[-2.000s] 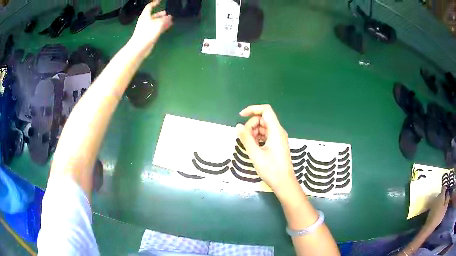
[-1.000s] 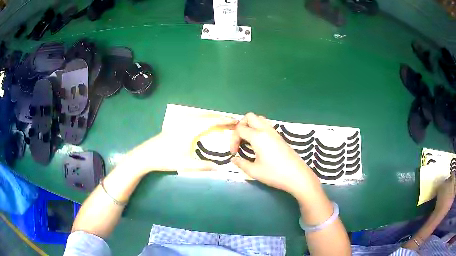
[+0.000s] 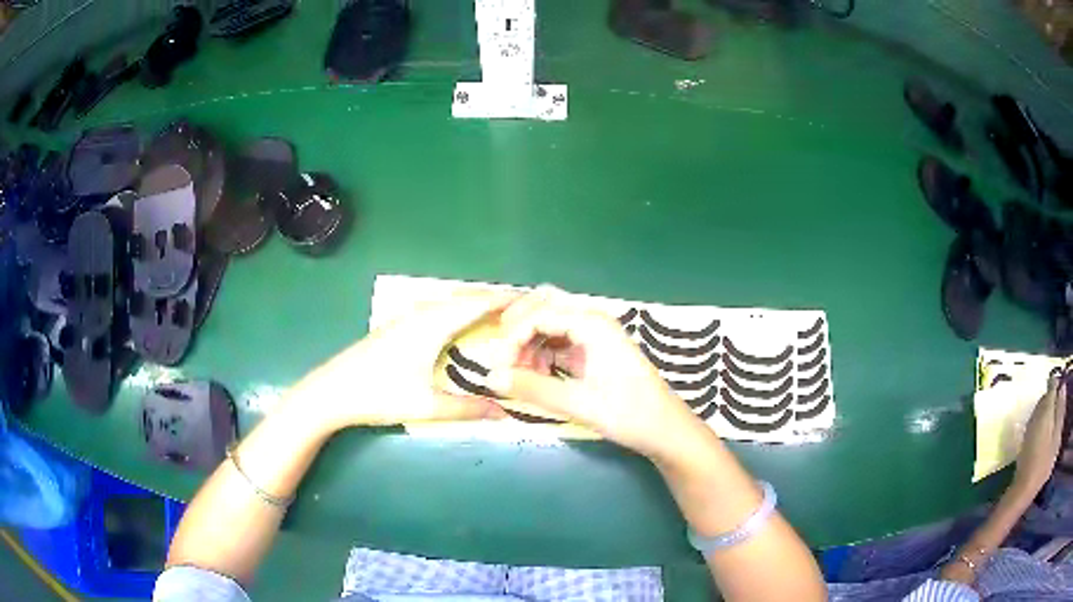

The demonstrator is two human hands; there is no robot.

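Observation:
A white backing sheet [image 3: 774, 325] with columns of black crescent strips [image 3: 759, 390] lies on the green surface in front of me. My left hand [image 3: 414, 367] curves over the sheet's left part, fingers and thumb spread around a few crescents. My right hand [image 3: 594, 374] is over the sheet's middle, fingers curled, its fingertips close to or touching my left fingers. The hands hide part of the sheet. I cannot tell whether either holds a strip or a small part.
Dark slotted plates [image 3: 92, 308] are piled at left, with a shiny round part [image 3: 312, 212] beside them and a single plate [image 3: 188, 423] nearer. A white bolted post [image 3: 508, 99] stands far centre. Black parts [image 3: 967, 282] lie at right. Another person's hand [image 3: 1041, 435] is on a yellowish sheet [image 3: 998, 433].
My left hand has come back from the far side to the sheet, beside my right hand. In the last second, my right-hand fingers have curled more over the strips. The view has shifted slightly.

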